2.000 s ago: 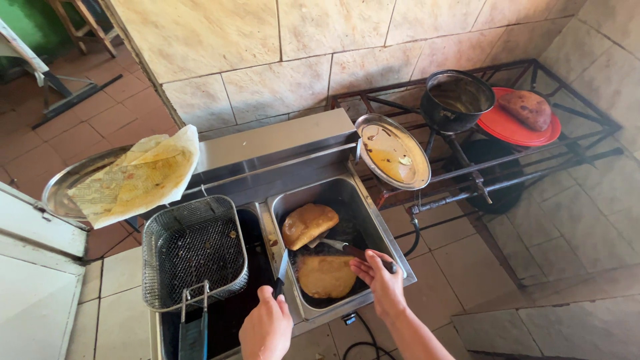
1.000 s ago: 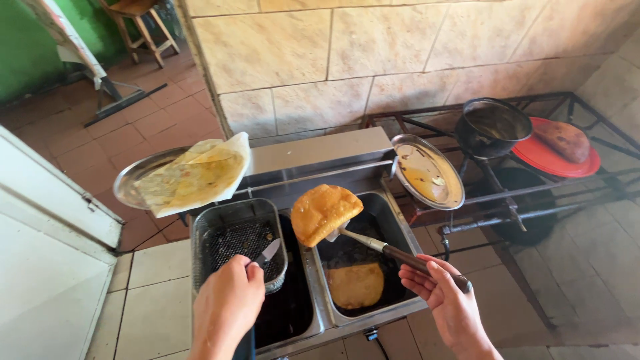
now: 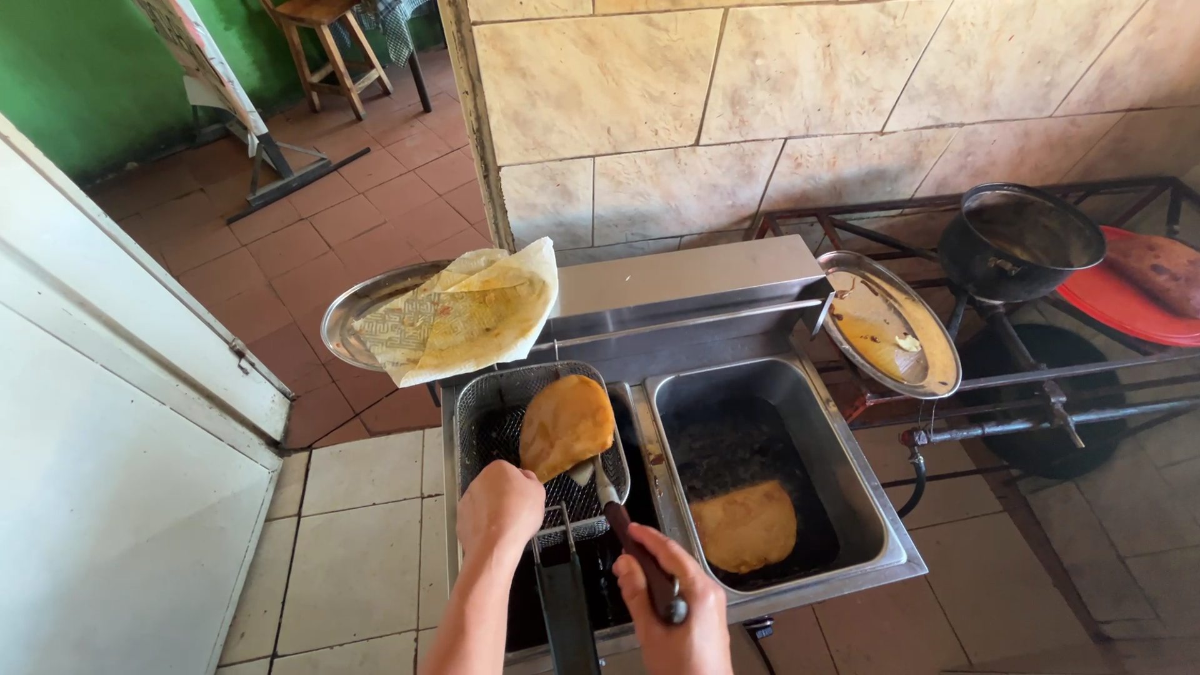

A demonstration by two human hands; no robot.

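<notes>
My right hand (image 3: 670, 595) grips the dark handle of a metal spatula (image 3: 605, 487), its blade at the lower edge of a golden fried turnover (image 3: 567, 427). That turnover is over the wire fryer basket (image 3: 536, 373), which has a dark handle (image 3: 567, 614). My left hand (image 3: 502, 506) is closed just below the turnover, at the basket's left side; the knife it held earlier is hidden now. A second fried piece (image 3: 745, 527) lies in dark oil in the right fryer well (image 3: 867, 497).
An oval metal tray (image 3: 342, 323) with oily paper (image 3: 459, 319) stands behind the basket. Right of the fryer are an oily oval tray (image 3: 937, 361), a black pot (image 3: 1022, 244) and a red plate (image 3: 1106, 305) on a stove frame (image 3: 1003, 380). A white door (image 3: 122, 441) is at left.
The turnover on the spatula has moved left from above the right well to over the basket. My right hand has moved left with it. The other piece stays in the oil.
</notes>
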